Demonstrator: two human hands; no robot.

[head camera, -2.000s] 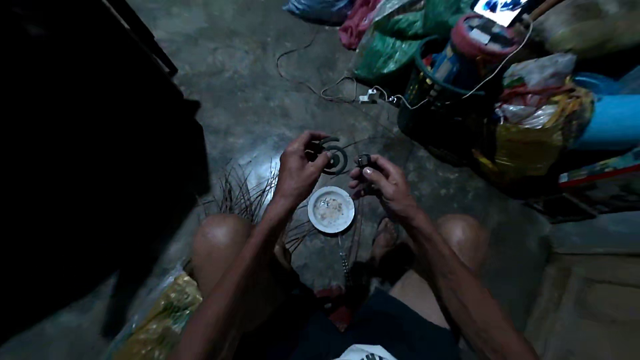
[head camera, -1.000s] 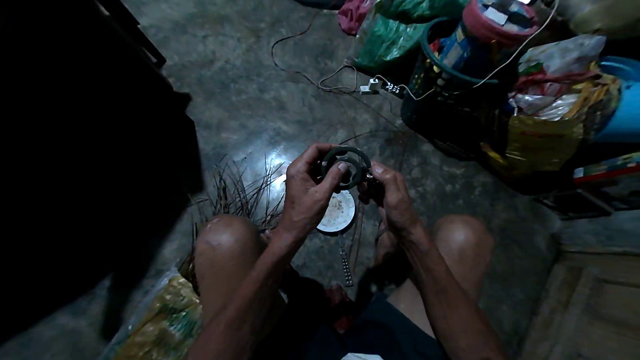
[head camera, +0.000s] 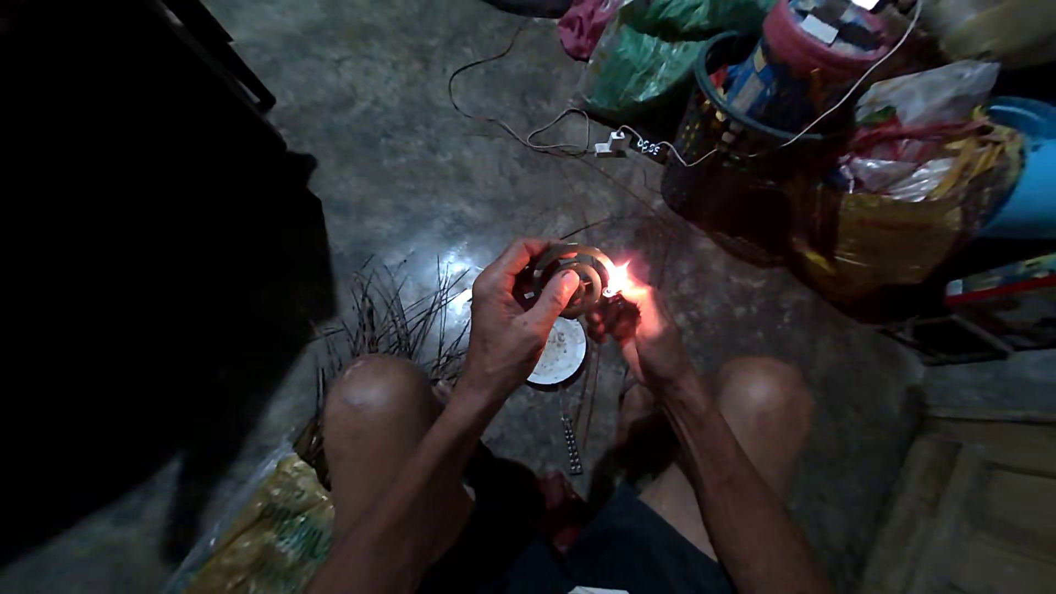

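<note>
A dark spiral mosquito coil (head camera: 587, 266) is pinched between the thumb and fingers of my left hand (head camera: 516, 318). At its right edge burns a bright flame (head camera: 619, 276), which comes from a small lighter in my right hand (head camera: 656, 338). The lighter's body is mostly hidden by the fingers and the glare. Below the coil, a round white dish (head camera: 561, 353) with brownish specks in it rests on the floor, partly covered by my left hand. A narrow perforated strip (head camera: 571, 445) lies nearer my feet.
Thin dark sticks (head camera: 396, 318) lie beside my left knee. A cable with a white plug (head camera: 612, 145) runs over the concrete floor to the baskets. Green plastic bags (head camera: 643, 70), a dark basket (head camera: 701, 74) and a filled yellow bag (head camera: 899, 239) stand at the upper right. A wooden panel (head camera: 982, 503) is at the lower right.
Two seconds ago my hands were apart; they have come together at the coil. A flame has appeared at the coil's right edge, where none showed one second ago.
</note>
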